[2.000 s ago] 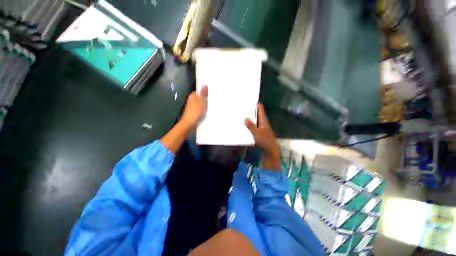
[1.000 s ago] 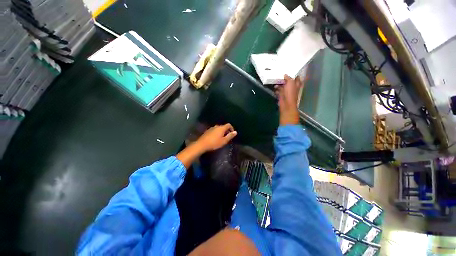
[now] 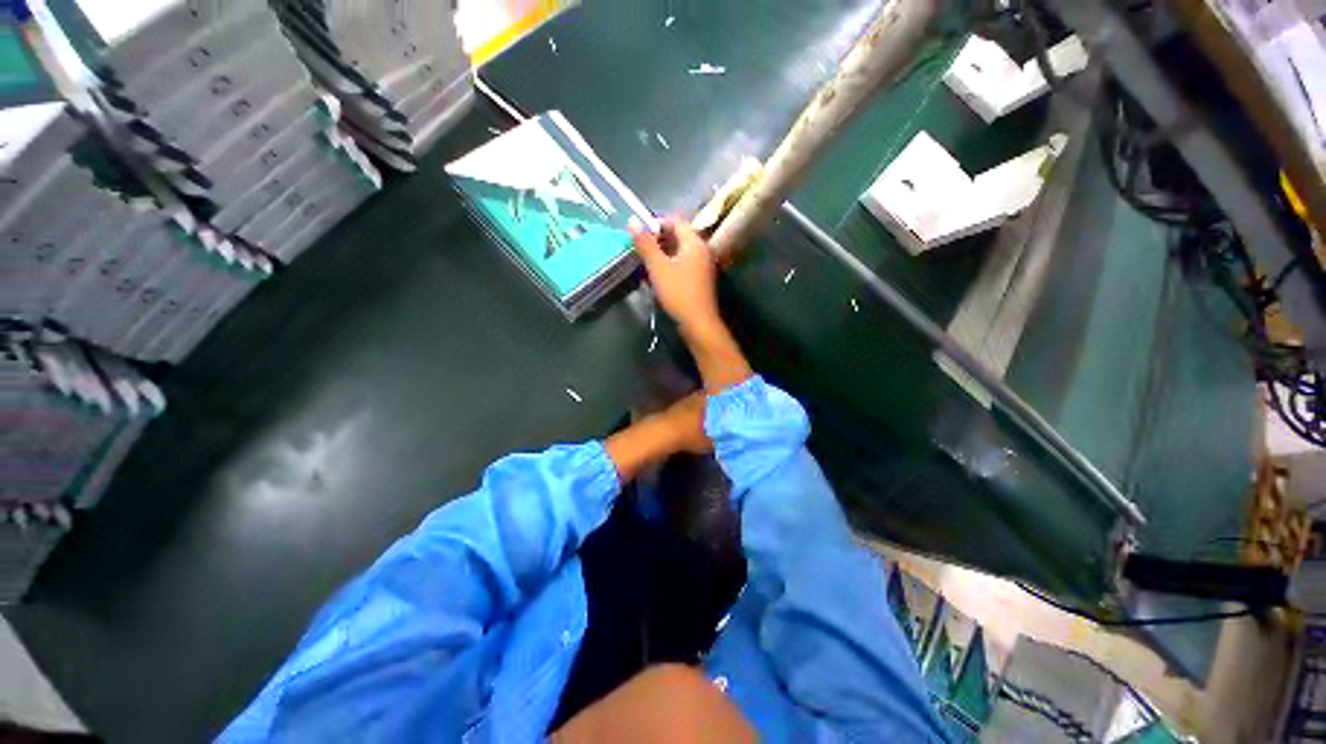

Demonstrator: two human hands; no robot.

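A short pile of closed teal-and-white boxes (image 3: 560, 211) lies on the dark green table. My right hand (image 3: 681, 269) is at the right corner of its top box, fingertips at the edge. Whether the fingers grip or only touch it is unclear. My left hand (image 3: 678, 430) is low in front of my body, partly hidden by my right cuff; its fingers cannot be made out. A white open box (image 3: 945, 201) rests on the green conveyor to the right, touched by neither hand.
Another white open box (image 3: 1003, 76) is farther up the conveyor. A metal rail (image 3: 960, 356) edges the belt. A pale slanted post (image 3: 814, 131) stands beside the short pile. Tall box stacks (image 3: 240, 131) line the table's left side. More boxes (image 3: 1040, 690) are at lower right.
My right hand has left the open box on the conveyor and moved left to the short pile. My left hand is now partly behind my right cuff. The view has shifted left.
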